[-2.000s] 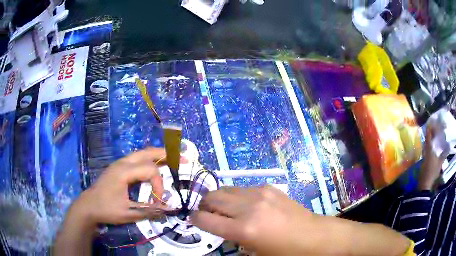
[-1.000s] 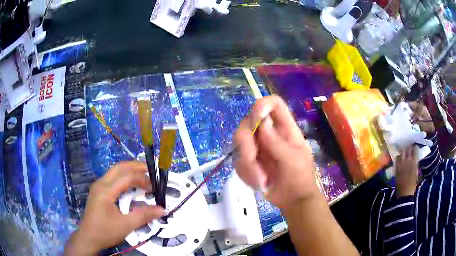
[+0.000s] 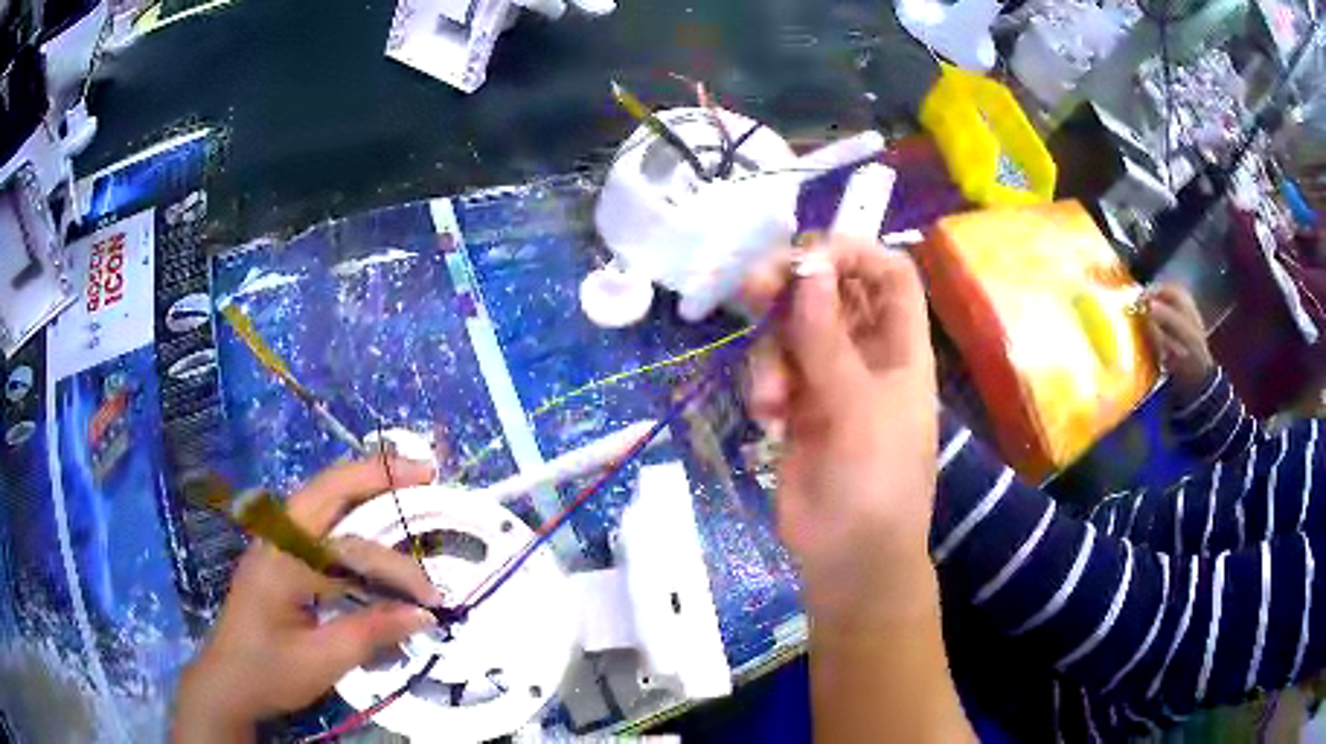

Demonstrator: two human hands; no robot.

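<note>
A round white camera housing [image 3: 502,676] lies on the blue printed sheet, its white wall-mount arm [image 3: 676,596] to the right. My left hand [image 3: 313,581] pinches dark leads at the centre hole; a yellow-brown taped cable end [image 3: 269,526] sticks out to the left across it. My right hand [image 3: 844,364] is raised to the upper right, fingertips closed on the far end of a dark and red wire bundle [image 3: 618,472] stretched from the centre hole. A thin yellow lead also runs to it. Another taped lead [image 3: 269,349] stands beyond the housing.
A second white camera assembly [image 3: 698,218] with upright wires sits beyond my right hand. An orange block [image 3: 1033,327] and yellow parts bin [image 3: 989,138] are at right. Another person's striped sleeves [image 3: 1105,581] reach in at right. White bracket plates [image 3: 451,41] lie on the dark strip.
My right hand has moved away from the housing to the upper right, pulling the wires out straight. The taped ends tilted left. A second camera assembly and the other person's arm came in.
</note>
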